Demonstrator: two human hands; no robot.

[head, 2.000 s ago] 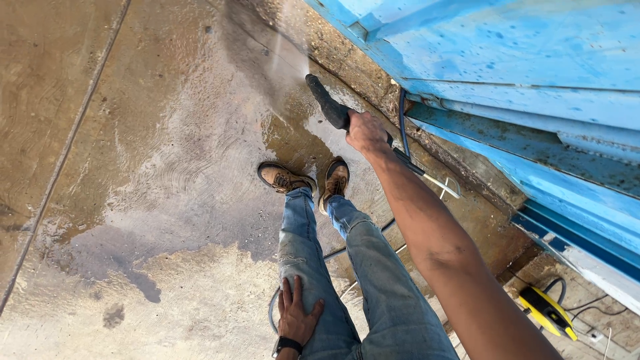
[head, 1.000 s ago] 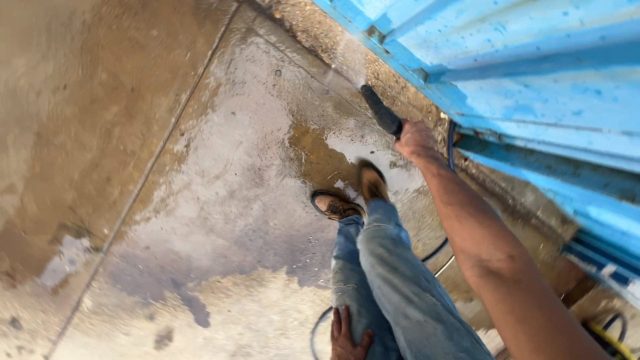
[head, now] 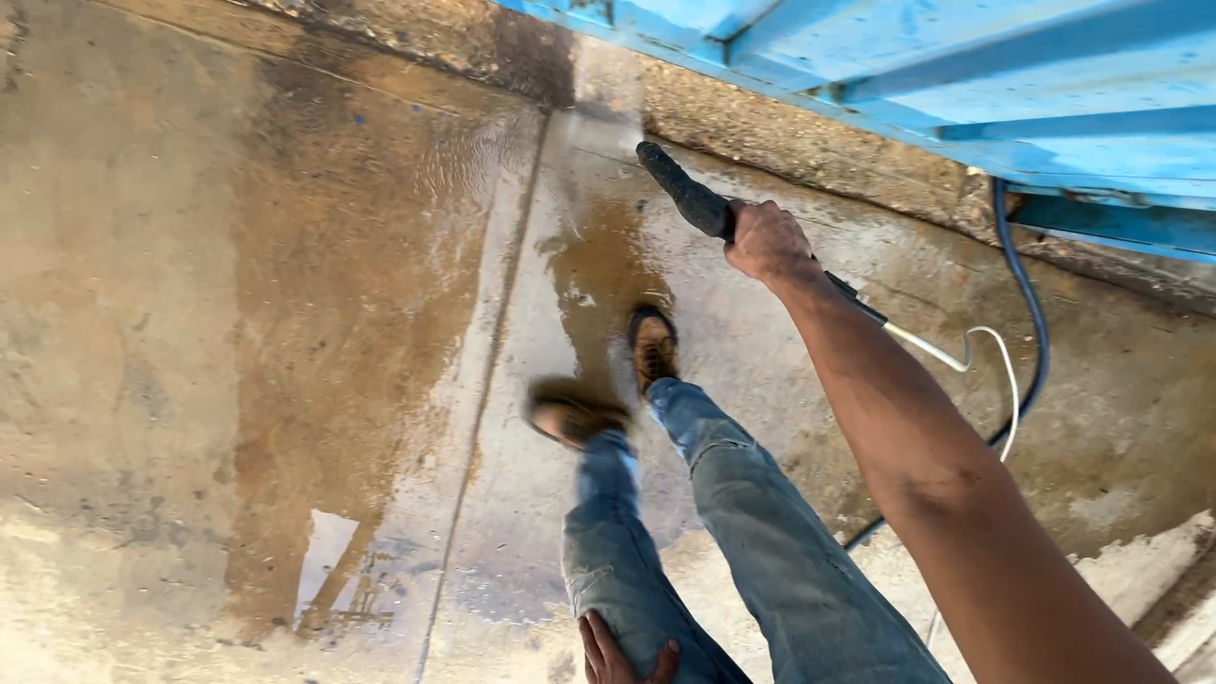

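Observation:
My right hand (head: 771,242) grips a black pressure washer gun (head: 692,195) at the upper middle, its nozzle end angled up and left. Pale spray (head: 608,90) shows beyond the nozzle, where the concrete floor meets the rough strip along the blue metal wall. Behind the hand, a white cord or hose (head: 936,350) runs back from the gun and bends down past my forearm. My left hand (head: 622,655) holds nothing and rests on the thigh of my jeans at the bottom edge, with its fingers spread; part of it is cut off.
A corrugated blue metal wall (head: 1007,95) fills the upper right. A dark blue hose (head: 1031,294) curves from its base behind my forearm. Wet, stained concrete (head: 361,285) is crossed by a joint (head: 499,351). My brown boots (head: 655,347) stand on wet ground.
The view has shifted left along the wall. My boots have stepped, and the floor joint is now near them. The gun remains in my right hand; the yellow object seen earlier is out of view.

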